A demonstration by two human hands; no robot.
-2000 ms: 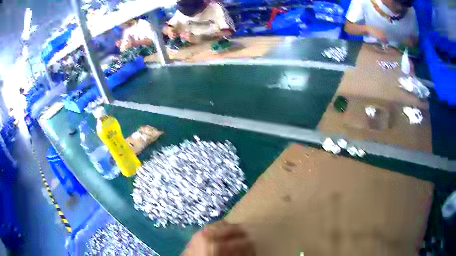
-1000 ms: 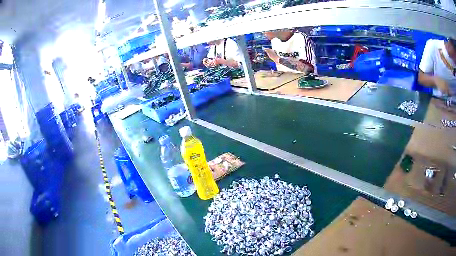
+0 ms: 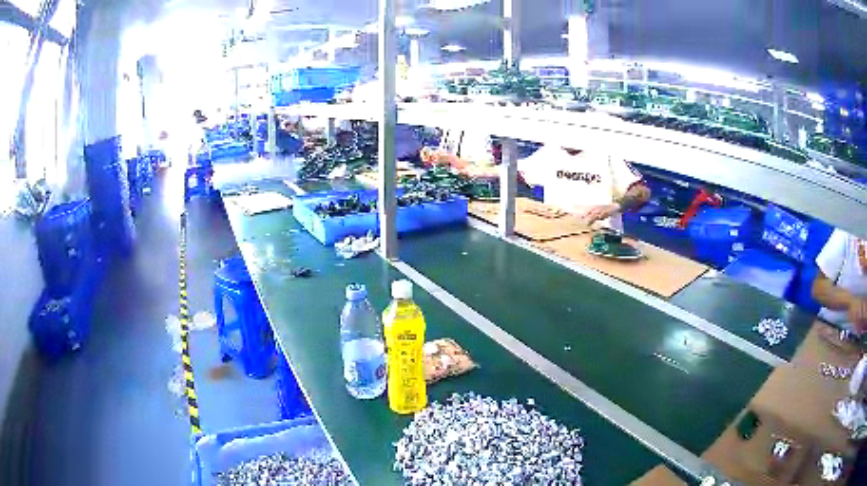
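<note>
Neither of my hands is in the picture. A large heap of small silver metal parts (image 3: 490, 446) lies on the green bench at the bottom middle, cut off by the lower edge. A yellow drink bottle (image 3: 406, 351) and a clear bottle with a label (image 3: 363, 344) stand upright behind it. A small brown packet (image 3: 447, 361) lies beside the yellow bottle. A blue crate (image 3: 276, 448) at the lower left holds more silver parts.
A metal rail (image 3: 532, 370) runs along the bench. A metal post (image 3: 387, 142) holds the overhead shelf (image 3: 608, 128). A blue bin (image 3: 347, 223) stands at the post. People sit across the bench. Brown cardboard (image 3: 761, 446) lies at the right. A blue stool (image 3: 244, 318) stands left.
The view has swung left and up. The cardboard in front has mostly left the picture, and the aisle and shelf show more. A blurred hand seen at the bottom two seconds ago is gone.
</note>
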